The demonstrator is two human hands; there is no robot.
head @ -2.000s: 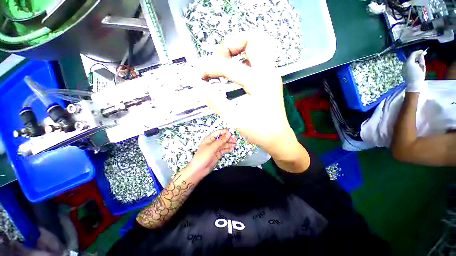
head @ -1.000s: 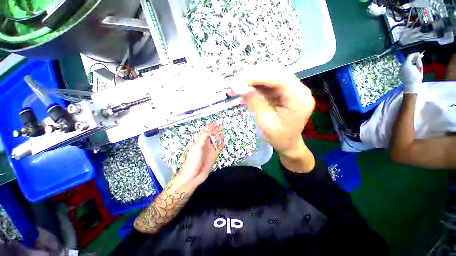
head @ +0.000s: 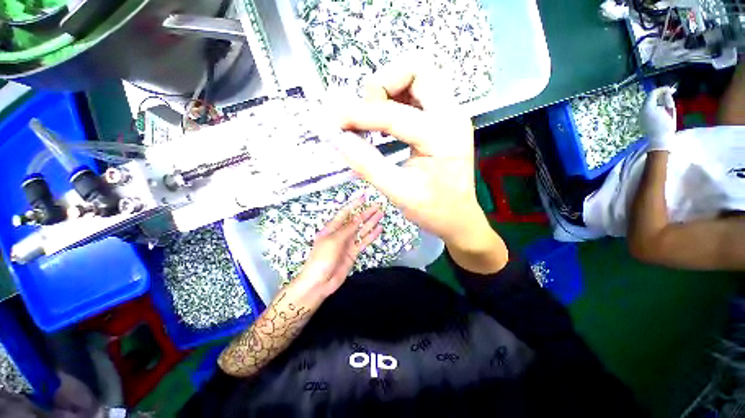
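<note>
The pale metal assembly machine (head: 204,208) lies across the bench, its middle washed out by glare. My right hand (head: 421,163) is over its right part, thumb and index finger pointing left and a little apart at the slide; glare hides whether a small part is between them. My left hand (head: 339,241), with a tattooed forearm, is palm up over the near parts tray (head: 249,257), fingers spread and slightly bent; no part shows clearly in it. The near tray is full of small white and green parts.
The far parts tray (head: 527,69) is beyond the machine. A steel bowl feeder (head: 163,61) is upper left. Black air fittings (head: 92,190) and a blue bin (head: 90,282) are left. Another blue bin of parts (head: 200,286) is lower left. A person's gloved hand (head: 658,118) is at right.
My right hand has moved left from the machine's right end to over the slide, its thumb and index finger now parted. My left hand has tilted, its fingers now pointing more up and right.
</note>
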